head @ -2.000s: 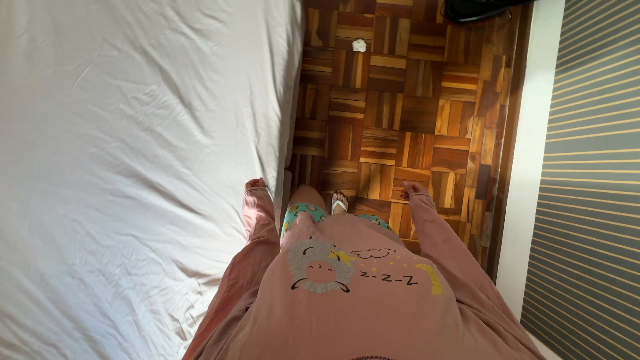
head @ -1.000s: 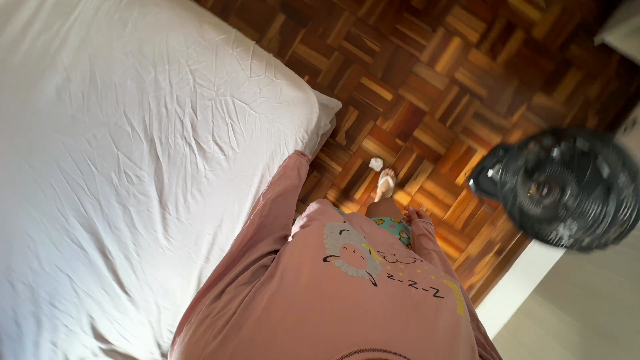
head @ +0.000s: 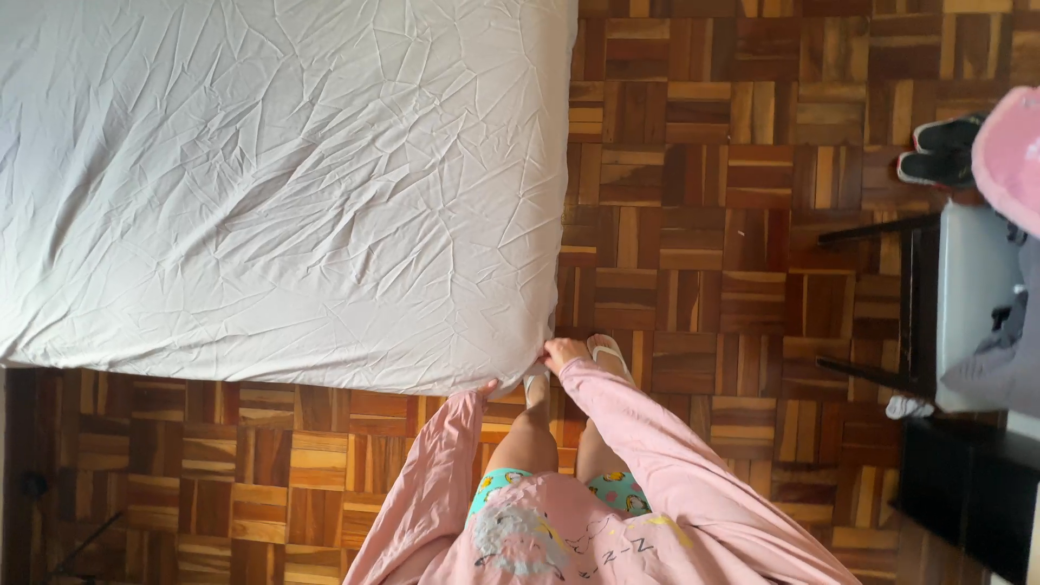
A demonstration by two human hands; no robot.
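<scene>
A wrinkled white fitted sheet (head: 325, 203) covers the mattress at the upper left of the head view. At its near right corner, my right hand (head: 563, 353) grips the sheet's edge, fingers closed on the fabric. Just left of that corner is my left hand (head: 490, 387), at the near edge of the sheet. Most of it is hidden by the pink sleeve and the mattress edge, so its grip does not show clearly.
Parquet floor (head: 691, 268) runs along two sides of the bed. To the right stand a dark-legged chair (head: 918, 309) with a pale seat and cloth on it, black shoes (head: 938, 154), a pink item (head: 1011, 162) and a black box (head: 967, 496). My sandalled feet are beside the corner.
The view has turned and moved to the bed's corner. My hands, hanging apart beside my body two seconds ago, are now together at the corner, the right one holding the sheet.
</scene>
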